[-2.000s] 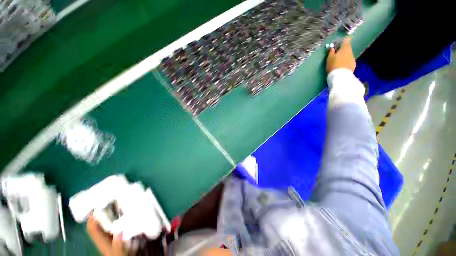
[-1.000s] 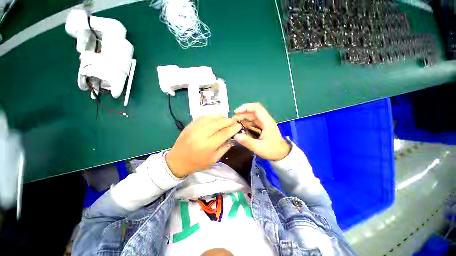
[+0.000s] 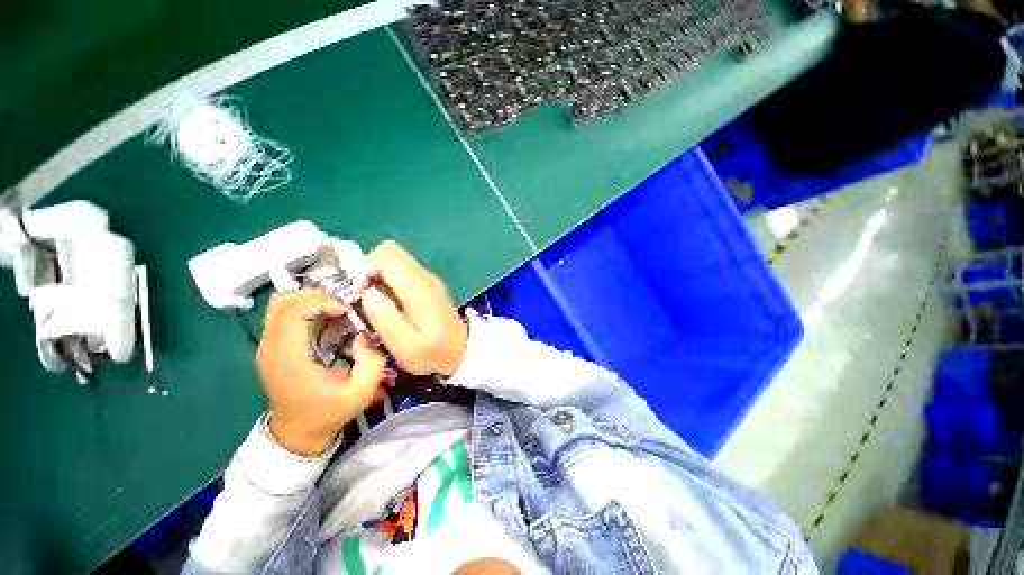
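A white camera housing (image 3: pixel 275 261) lies on the green bench just beyond my hands, its open cavity facing up. My left hand (image 3: pixel 309 365) is curled at the near edge of the housing, fingers pinched on a small dark part that is mostly hidden. My right hand (image 3: pixel 413 312) meets it from the right, its fingertips at the cavity's near side. The fingers cover what they grip, though it looks like a small module with wires. A second white housing (image 3: pixel 88 294) stands to the left, with thin wires and a slim white stick beside it.
Tangled white cords (image 3: pixel 222 146) lie beyond the housing. Rows of dark camera modules (image 3: pixel 561 56) cover the bench at the upper right. A large blue bin (image 3: pixel 674 309) is below the bench edge at right. Grey floor with yellow-black tape (image 3: pixel 859 455) lies beyond it.
My right hand came back from the module rows to meet my left hand at the housing. Since one second ago the view has turned, and both hands are now closer over the cavity.
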